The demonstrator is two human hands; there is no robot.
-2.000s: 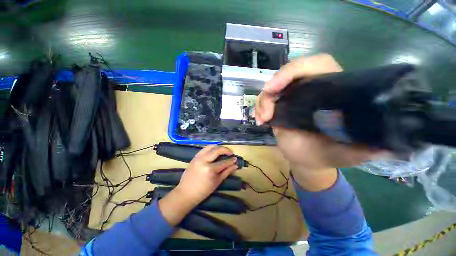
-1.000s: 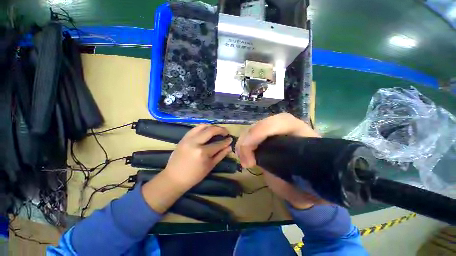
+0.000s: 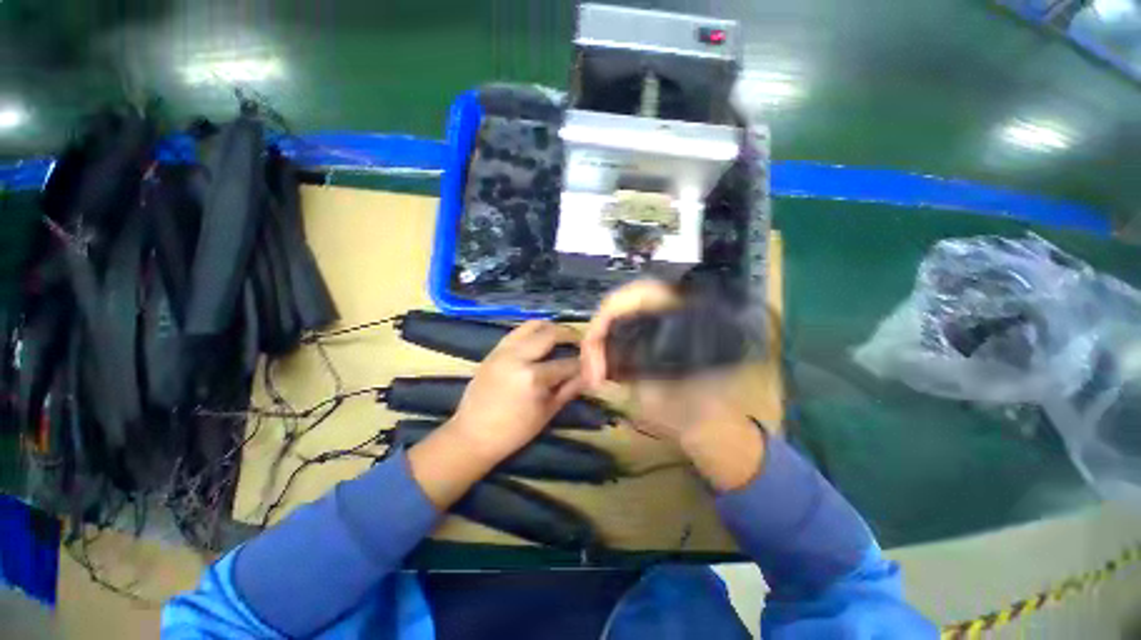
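Note:
Several black wired housings [image 3: 532,455] lie side by side on the tan cardboard sheet [image 3: 363,250]. My left hand [image 3: 519,381] is on the right part of the topmost housing [image 3: 451,335], fingers bent around its end. My right hand [image 3: 638,356] is closed around the black electric screwdriver [image 3: 692,335], which is blurred, at that same end. The fingertips of both hands nearly meet there. The bit and any screw are hidden by the fingers.
The screw feeder [image 3: 651,148] stands in the blue parts tray [image 3: 447,238] behind the hands. A heap of wired units [image 3: 163,288] is at the left, with wires trailing onto the cardboard. A clear plastic bag [image 3: 1001,325] lies at the right. Yellow-black floor tape [image 3: 1051,598] shows lower right.
My right hand and the screwdriver have come from beside the feeder to the topmost housing's right end. My left hand stays on that housing. The camera view has shifted between frames.

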